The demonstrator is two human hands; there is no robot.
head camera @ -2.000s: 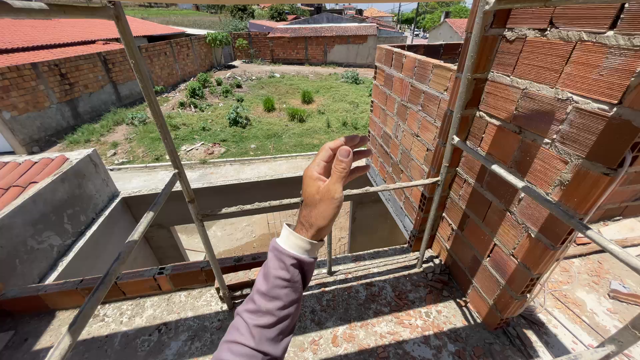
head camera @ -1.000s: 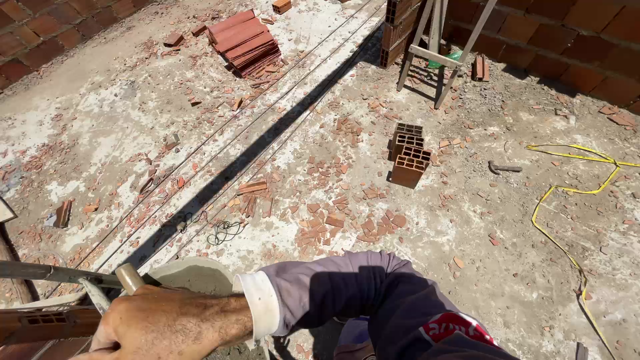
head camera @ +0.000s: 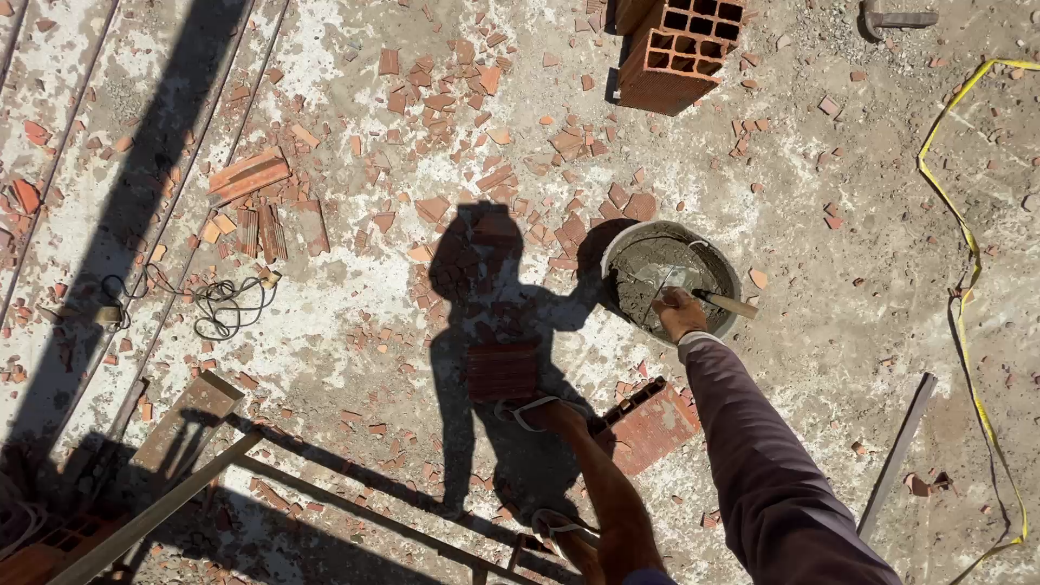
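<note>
My right hand [head camera: 681, 314] reaches over a round bucket [head camera: 738, 284] of wet mortar [head camera: 638, 258], fingers closed on what looks like its thin wire handle; the grip is partly hidden. A trowel's wooden handle [head camera: 734, 305] lies beside the hand and sticks out over the rim, its blade among the mortar. My left hand is out of view. A mortar-stained hollow clay brick [head camera: 650, 431] lies just below the bucket, near my sandalled feet, and another clay brick [head camera: 501, 371] lies in my shadow.
Hollow bricks [head camera: 670, 77] stand at the top, a hammer [head camera: 900, 19] beyond them. Yellow cord [head camera: 963, 215] runs down the right, near a bar [head camera: 896, 455]. Brick shards cover the slab. Left are tangled dark cord [head camera: 231, 307], long rods and a scaffold rail [head camera: 158, 516].
The view has swung from the yard down to the slab. A second ago a hand was by a wooden handle at the bucket's edge; now my right hand is over the bucket.
</note>
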